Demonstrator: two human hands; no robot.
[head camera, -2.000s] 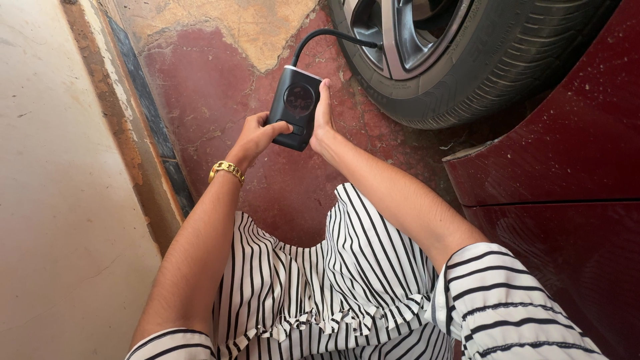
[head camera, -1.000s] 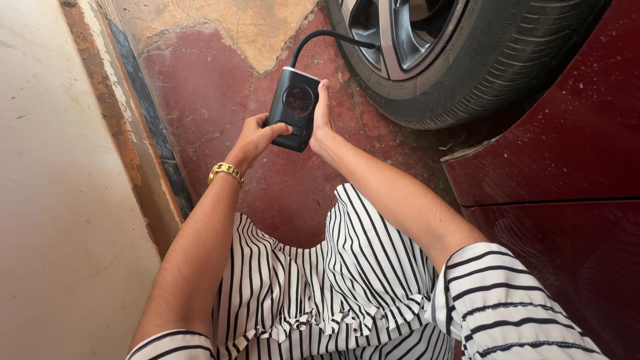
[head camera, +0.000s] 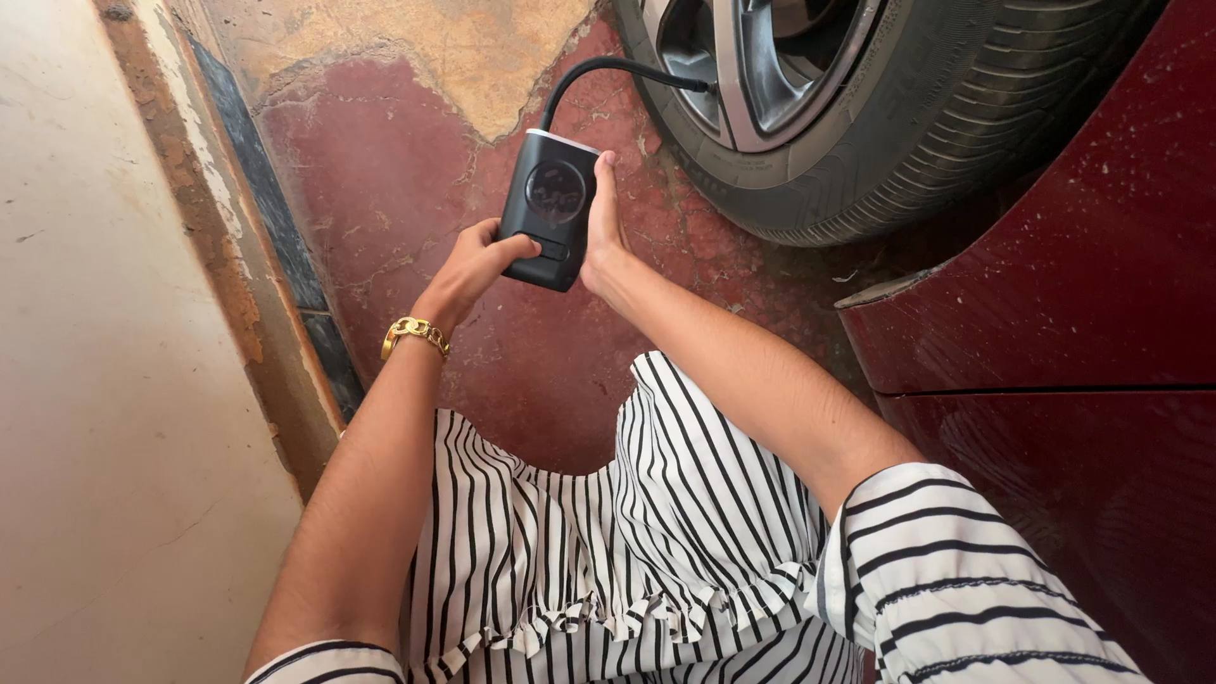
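A black portable tire inflator (head camera: 546, 209) with a round display is held between both hands. My left hand (head camera: 475, 266) grips its lower left side, the thumb resting on the buttons below the display; its other fingers are partly hidden. Along the right side lies my right hand (head camera: 606, 223), its fingers mostly hidden behind the body. A black air hose (head camera: 617, 63) arches from the inflator's top end to the alloy wheel rim (head camera: 746, 85), where it meets the valve between spokes. Around the rim is a black rubber tire (head camera: 912, 142).
Dark red car bodywork (head camera: 1064, 294) stands close on the right. At the left is a pale wall (head camera: 114, 361) with a worn base and dark tiles. The floor (head camera: 380, 190) is cracked, red-painted concrete with a bare yellowish patch (head camera: 475, 57).
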